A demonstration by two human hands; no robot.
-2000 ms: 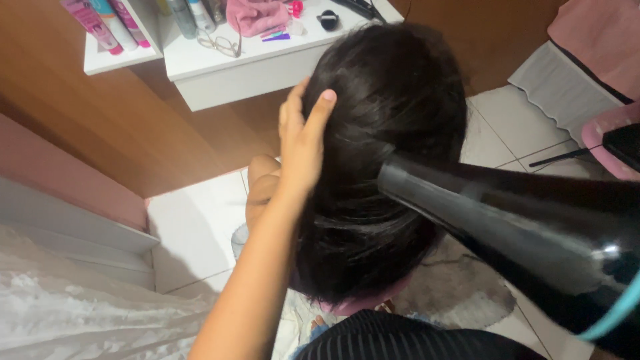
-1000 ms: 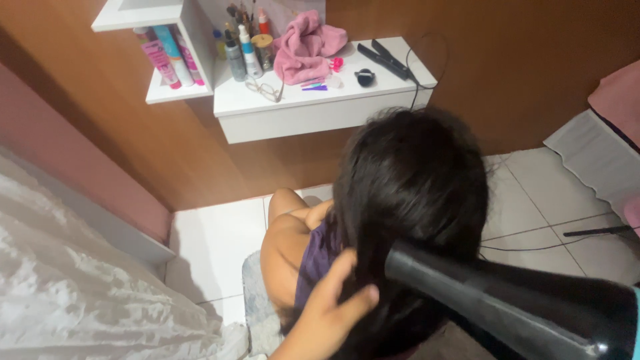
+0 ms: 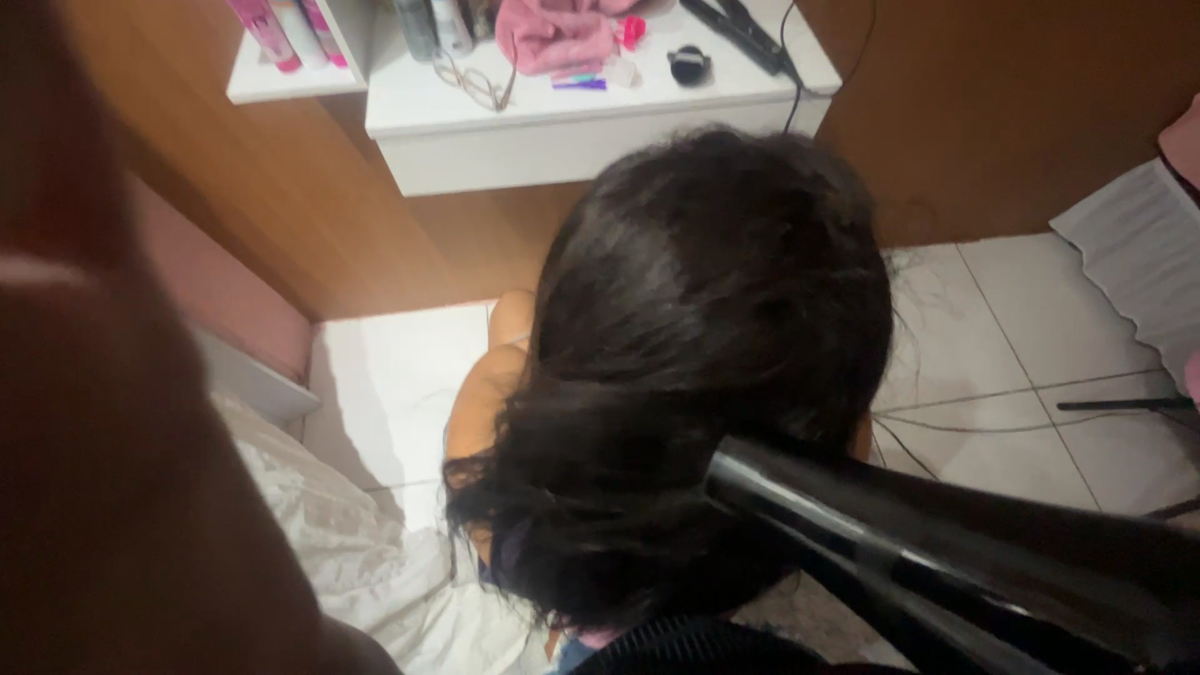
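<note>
A person with long dark hair (image 3: 712, 309) sits in front of me, back toward me, a bare shoulder (image 3: 483, 403) showing at the left. From the lower right a black hair dryer (image 3: 900, 534) reaches in, its nozzle at the back of the hair, where it hides some strands. The hand on the dryer is outside the frame, so my right hand is not seen. A large, dark, blurred shape along the left edge appears to be my left hand or forearm (image 3: 141, 450), very close to the camera; its fingers cannot be made out.
A white wall shelf (image 3: 600, 155) holds a pink towel (image 3: 562, 37), eyeglasses (image 3: 478, 89), a black hair straightener (image 3: 741, 37) and small clips (image 3: 579, 82). Tubes (image 3: 300, 33) stand on a side shelf. Cables (image 3: 994, 427) cross the tiled floor at right; white fabric (image 3: 375, 544) hangs lower left.
My left hand has left the hair, where it was in both earlier frames. A blurred shape now fills the left edge. The dryer stays pointed at the hair.
</note>
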